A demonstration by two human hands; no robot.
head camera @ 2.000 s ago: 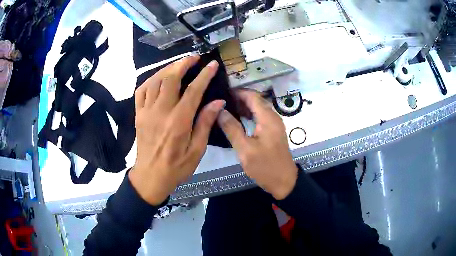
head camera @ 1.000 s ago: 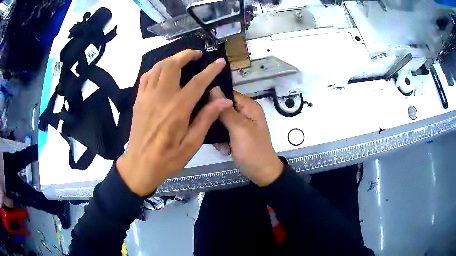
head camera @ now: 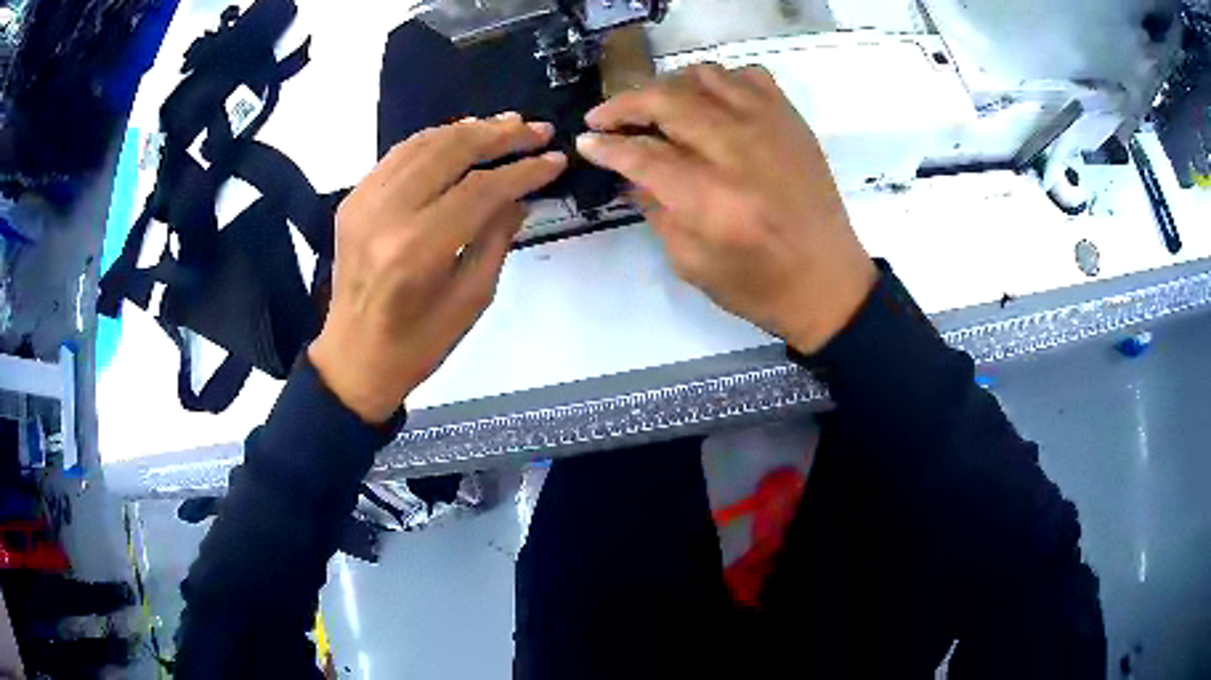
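Observation:
A black cloth panel [head camera: 452,93] lies flat on the machine bed, its upper edge under the presser foot area [head camera: 568,56]. My left hand [head camera: 432,239] is on the panel's near edge, thumb and index fingertips pinching the black cloth. My right hand [head camera: 744,186] faces it from the right, thumb and index fingertips together at the cloth edge just below the foot. The cloth between the fingertips is dark, so its folds cannot be told. A tan-brass tab [head camera: 624,64] shows behind my right fingers.
A tangled heap of black strap-like pieces [head camera: 252,286] with a small white label [head camera: 243,109] lies at table left. A printed ruler [head camera: 624,403] runs along the front edge. A dark slim tool [head camera: 1155,193] lies far right. Mixed cloth [head camera: 418,502] hangs below the table edge.
My right hand has moved up and right, from under the cloth to its edge near the foot. The panel has moved further up and left under the foot. My left hand's fingers have drawn together.

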